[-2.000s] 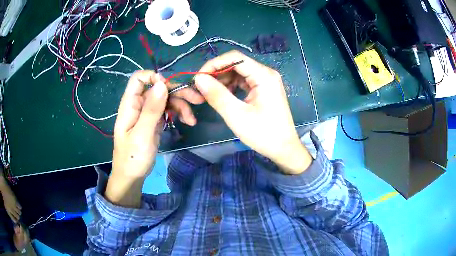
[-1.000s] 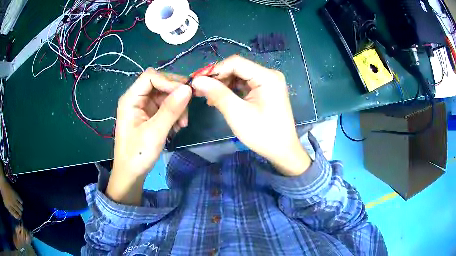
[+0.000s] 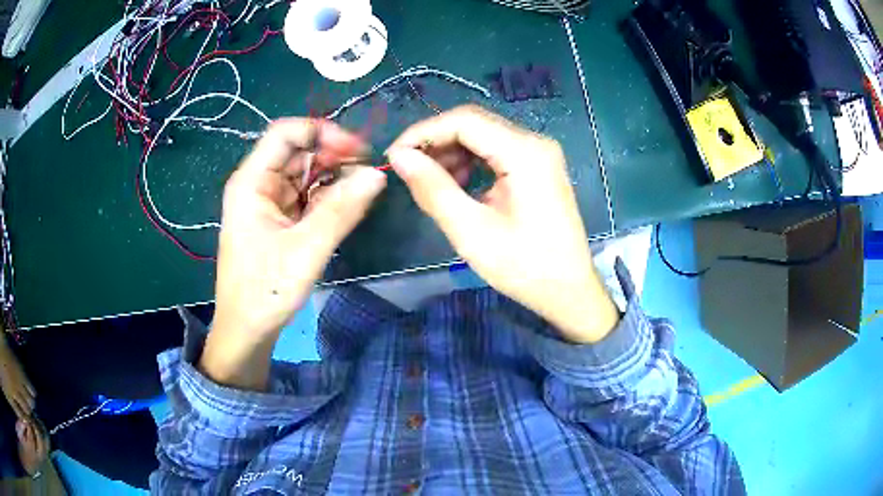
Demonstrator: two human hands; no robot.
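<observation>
My left hand and my right hand are raised over the front of the bench, fingertips almost touching. A short stretch of red wire runs between the two pinches. My left thumb and fingers hold the wires, and more red and white wire shows blurred among those fingers. My right thumb and forefinger pinch the other end. The wire ends inside the fingertips are hidden. A white cable lies in loops on the mat left of my left hand.
A solder spool stands behind my hands. A wire harness pile lies back left. A grey-white cable lies behind my hands. A soldering iron stand is at right, a cardboard box below the bench edge. Another person's hand shows lower left.
My hands were apart two seconds ago with red and black wires between them. My left hand has moved right to meet the right one. The wires have shifted within my fingers.
</observation>
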